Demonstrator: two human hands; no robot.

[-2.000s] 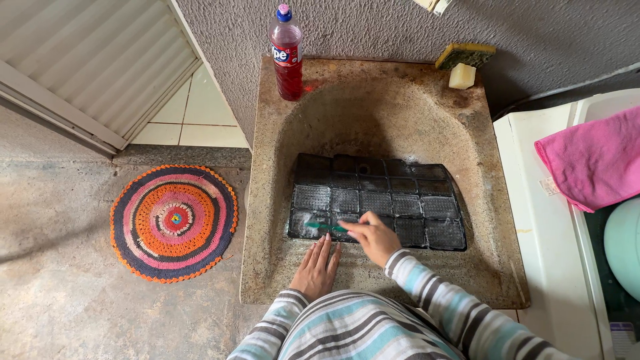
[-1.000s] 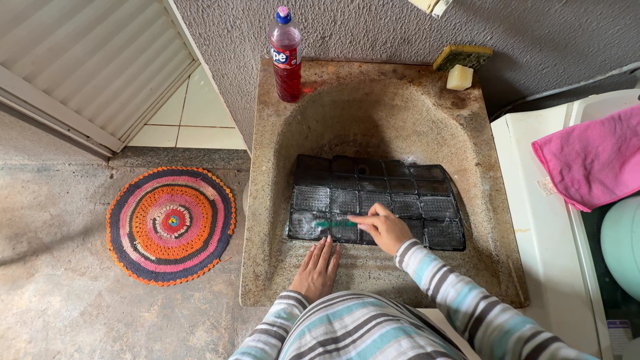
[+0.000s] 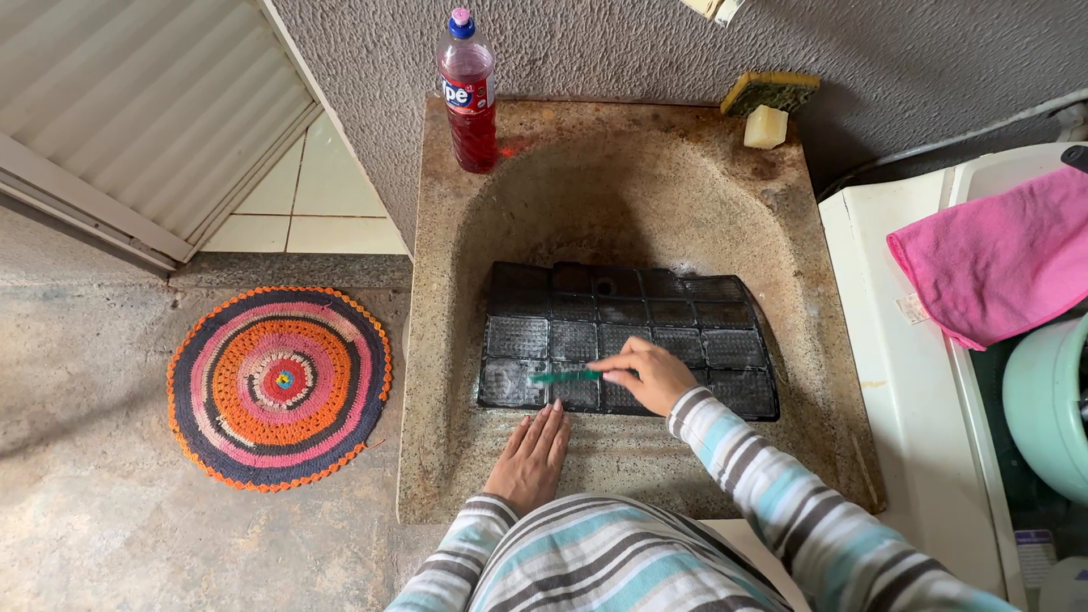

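A black mesh air filter (image 3: pixel 629 336) with a grid frame lies in a speckled stone sink (image 3: pixel 429 340), its mesh partly covered with whitish wet film. My right hand (image 3: pixel 650 374) grips a slim green brush (image 3: pixel 565 375), whose far end rests over the lower left cells of the filter. My left hand (image 3: pixel 531 455) lies flat on the sink's ribbed front slope, fingertips at the filter's near edge, holding nothing. The brush's bristles are too small to tell.
A bottle of red liquid (image 3: pixel 470 102) stands on the sink's back left corner. At the back right are a sponge (image 3: pixel 769 89) and a pale soap block (image 3: pixel 766 127). A pink cloth (image 3: pixel 999 251) and a mint bucket (image 3: pixel 1050 408) are at right, a round crocheted rug (image 3: pixel 280 387) at left.
My right hand has shifted a little along the filter's lower row, with the green brush still in it. My left hand has stayed at the near edge.
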